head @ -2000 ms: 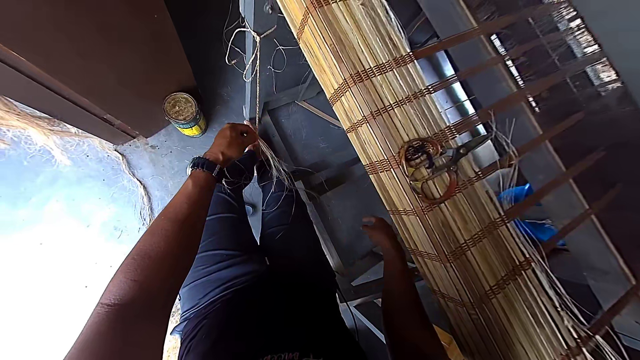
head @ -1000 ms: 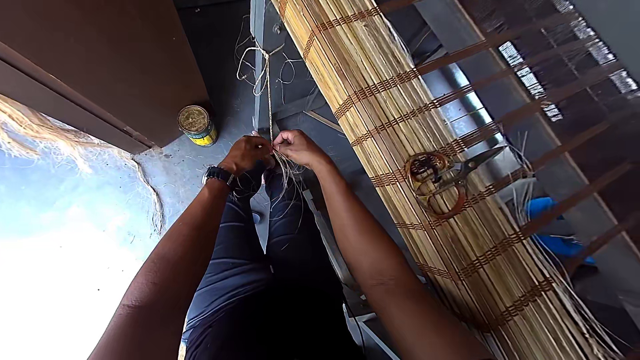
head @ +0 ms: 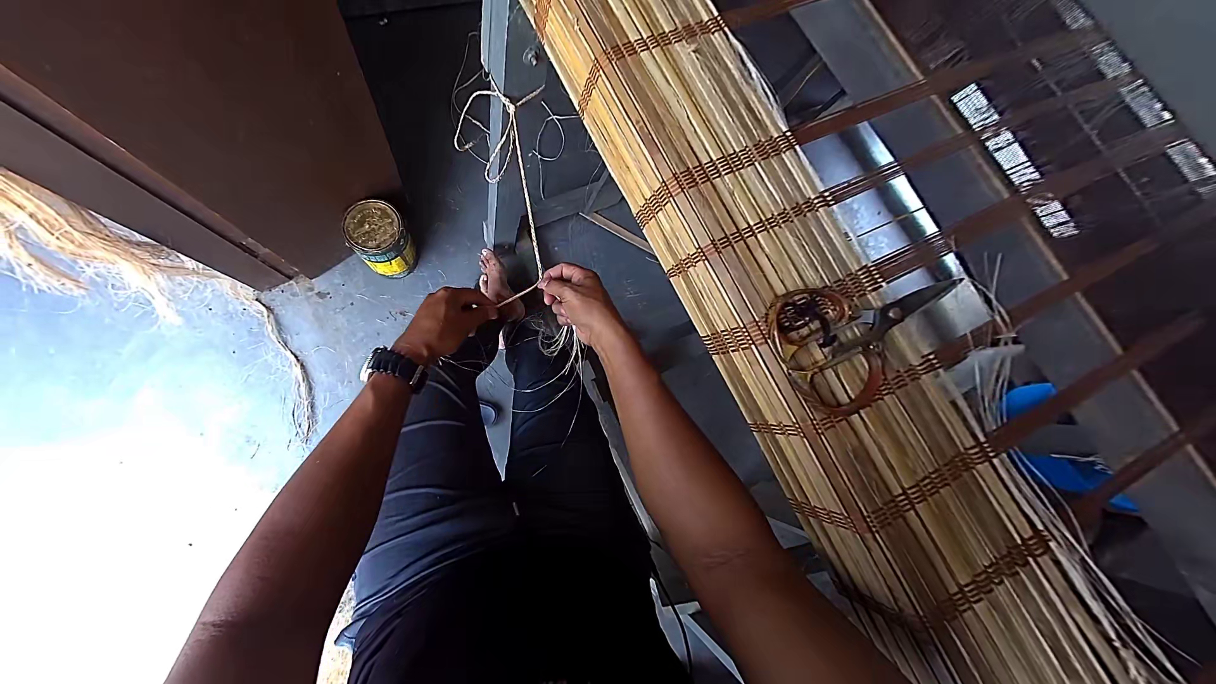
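Observation:
A braided fibre cord (head: 528,204) hangs from a loose looped knot at a grey metal frame and runs down to my hands. My right hand (head: 578,299) pinches it at its lower part, with loose fibre strands (head: 570,351) trailing below. My left hand (head: 446,321), with a dark watch on the wrist, holds a strand pulled out to the left from that point. On my right lies a woven mat of plant stalks (head: 731,209) bound with brown cords. Scissors (head: 874,332) rest on the mat, beside a brown ring-like coil (head: 807,328).
A tin can (head: 380,237) stands on the floor beside a brown cabinet (head: 190,123). Loose pale fibres (head: 104,237) lie at the left. The grey metal frame (head: 499,123) stands ahead of my feet. A blue object (head: 1059,446) sits beyond the mat.
My right hand has come from beside the mat to the cord, where my left hand was. Since the last earlier frame, the hands have moved slightly apart, with a strand stretched between them.

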